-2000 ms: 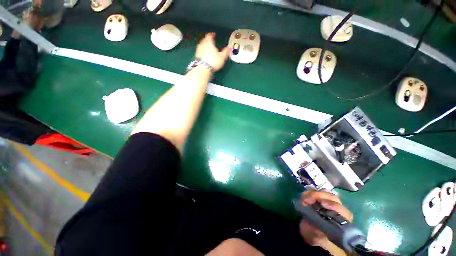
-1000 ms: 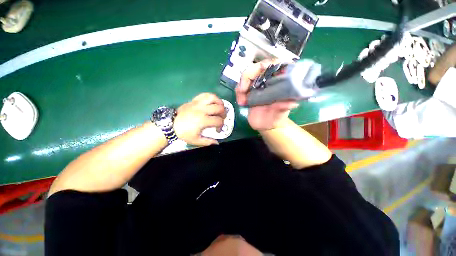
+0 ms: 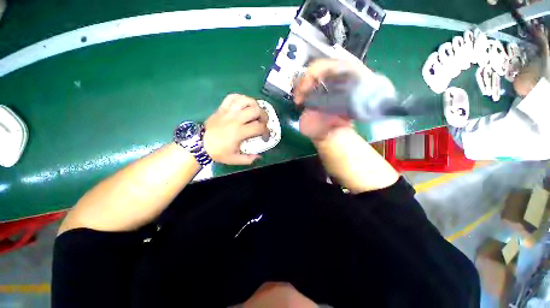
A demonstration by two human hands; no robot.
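A white rounded plastic housing [image 3: 271, 127] lies on the green bench near its front edge. My left hand [image 3: 235, 129], with a metal watch at the wrist, is closed over the housing's left side. My right hand [image 3: 319, 99] holds the grey electric screwdriver [image 3: 347, 98], which is blurred and points left. Its tip is hidden or too blurred to see. The silver screw feeder [image 3: 313, 45] stands just beyond my right hand, with dark and silver bits inside.
Another white housing [image 3: 9, 135] is cut off at the left edge. Several white pieces [image 3: 443, 66] stand overlapping at the right, beside another person's pale sleeve [image 3: 506, 135]. A metal strip [image 3: 163, 23] crosses the bench. Red crates [image 3: 422, 150] and cardboard boxes [image 3: 497, 258] are below.
Two seconds ago my left hand reached toward a housing at the far side; now it holds one near the front edge. Since one second ago, my right hand and the screwdriver have moved slightly right.
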